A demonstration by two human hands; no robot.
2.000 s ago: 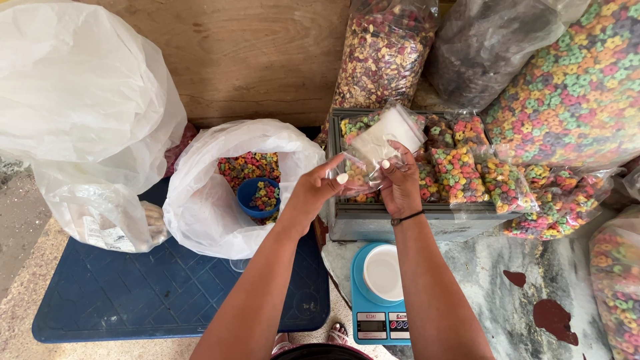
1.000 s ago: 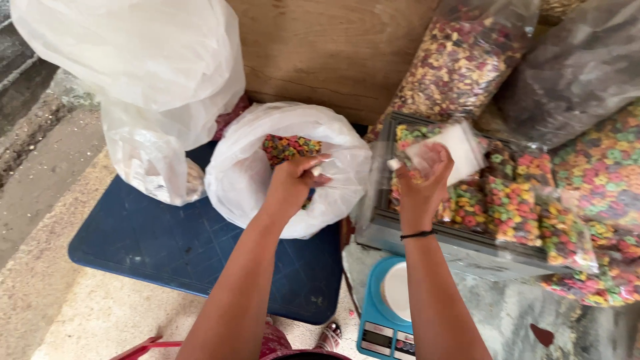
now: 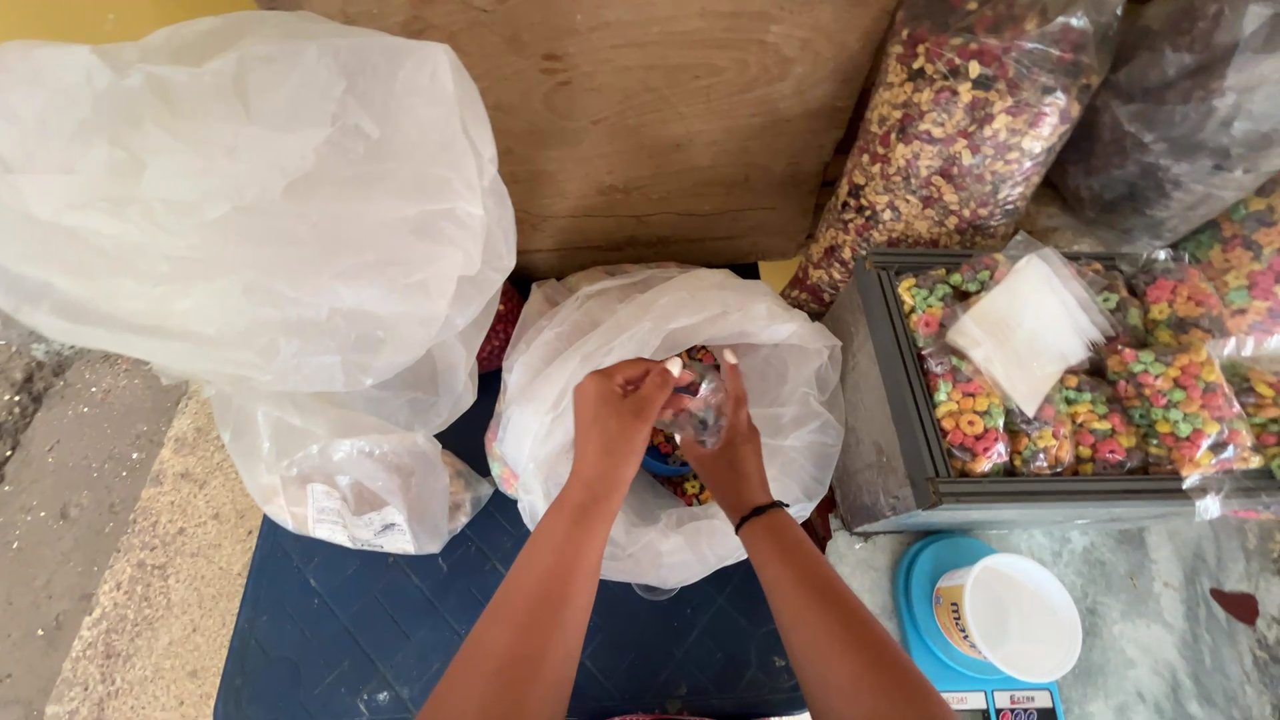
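Over the mouth of a large white plastic sack (image 3: 590, 315), both my hands hold one small clear plastic bag (image 3: 705, 415). My left hand (image 3: 620, 415) pinches its edge between thumb and fingers. Around its other side curls my right hand (image 3: 735, 450), with a dark band on the wrist. Colourful ring cereal (image 3: 690, 490) shows inside the sack beneath them, along with part of a blue bowl (image 3: 660, 463). A stack of empty clear bags (image 3: 1025, 325) lies on filled cereal packets (image 3: 1095, 420) in a grey box, right of my hands.
The sack stands on a blue plastic table (image 3: 340, 620). Another white sack (image 3: 240, 200) bulges at left. A white tub (image 3: 1020, 615) sits on a blue kitchen scale (image 3: 925, 600). The grey box (image 3: 880, 440) and a tall bag of mixed cereal (image 3: 950, 130) are at right.
Both hands have moved from above the grey box to the sack's mouth. The stack of bags, in my right hand a second ago, now lies on the packets in the box.
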